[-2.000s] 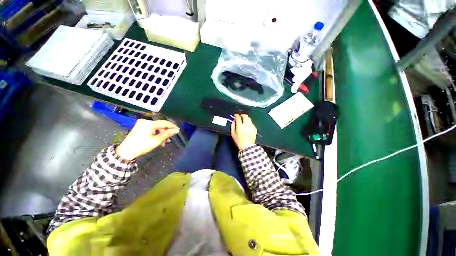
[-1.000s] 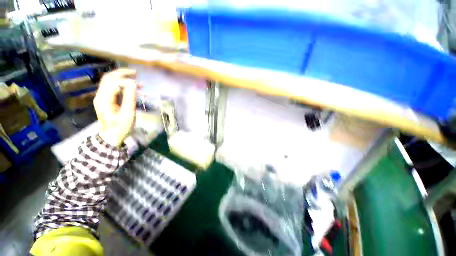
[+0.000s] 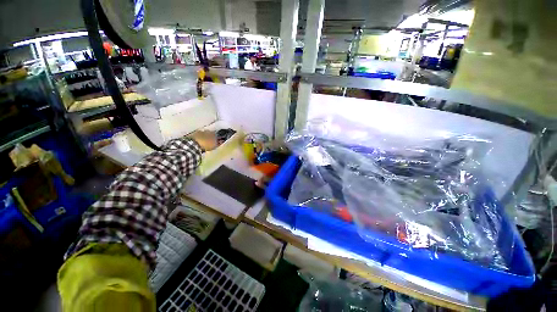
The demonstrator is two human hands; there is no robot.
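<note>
My left hand [image 3: 207, 139] reaches over a long open cream parts box [image 3: 221, 152] on the raised shelf. Its fingers are at the box's opening, beside small dark pieces [image 3: 226, 133]; they are too small and blurred to tell whether they hold anything. My right hand is not in view. The blister tray [image 3: 211, 285], white with rows of dark-looking pockets, lies on the bench below, cut off by the lower edge.
A large blue bin [image 3: 378, 247] filled with clear bags stands on the shelf at the right. A dark flat rectangle [image 3: 233, 184] and orange items [image 3: 266, 168] lie between box and bin. White stacked trays [image 3: 171, 253] are below my left sleeve. A black curved band hangs at upper left.
The view has tilted up from the bench to the shelf. My left hand has moved up and forward, from above the bench to the parts box. My right hand has gone out of view.
</note>
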